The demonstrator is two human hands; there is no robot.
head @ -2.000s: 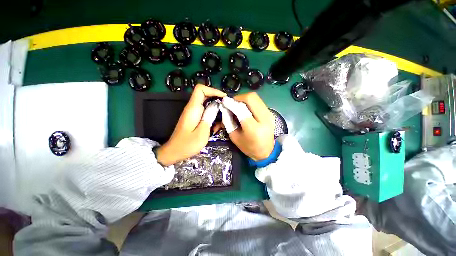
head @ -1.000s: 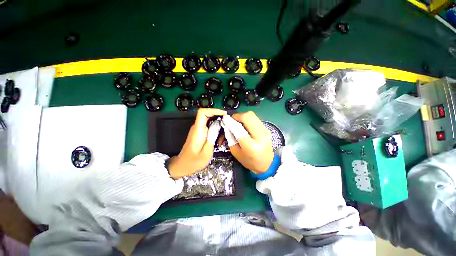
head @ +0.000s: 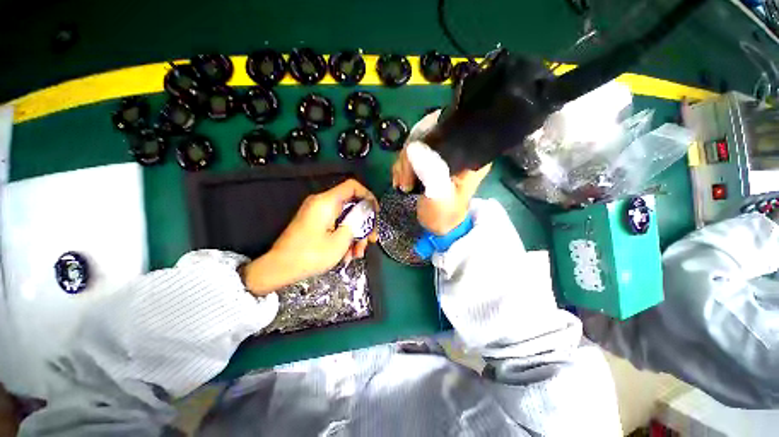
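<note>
My left hand (head: 312, 235) holds a small round black unit (head: 360, 220) with pale details above the tray's right edge. White coverings are on my fingertips. My right hand (head: 440, 183), with a blue band at the wrist, is wrapped around the thick black electric screwdriver (head: 491, 111). Its lower end is hidden by my hand. The round screw dish (head: 399, 229), with grey grains, lies beneath and left of my right hand. The black parts tray (head: 198, 213) has a dark far compartment and small metal parts (head: 320, 300) in its near half.
Many round black units (head: 259, 147) stand in rows beyond the tray. A white pad (head: 102, 205) at left bears one unit. At right are a clear parts bag (head: 589, 154), a teal-green box (head: 606, 256) with a unit on top, a grey controller (head: 713, 162) and another person's sleeve (head: 726, 299).
My right hand has left the unit and taken hold of the screwdriver, which now hangs lower and nearer. My left hand keeps the unit. The view has shifted.
</note>
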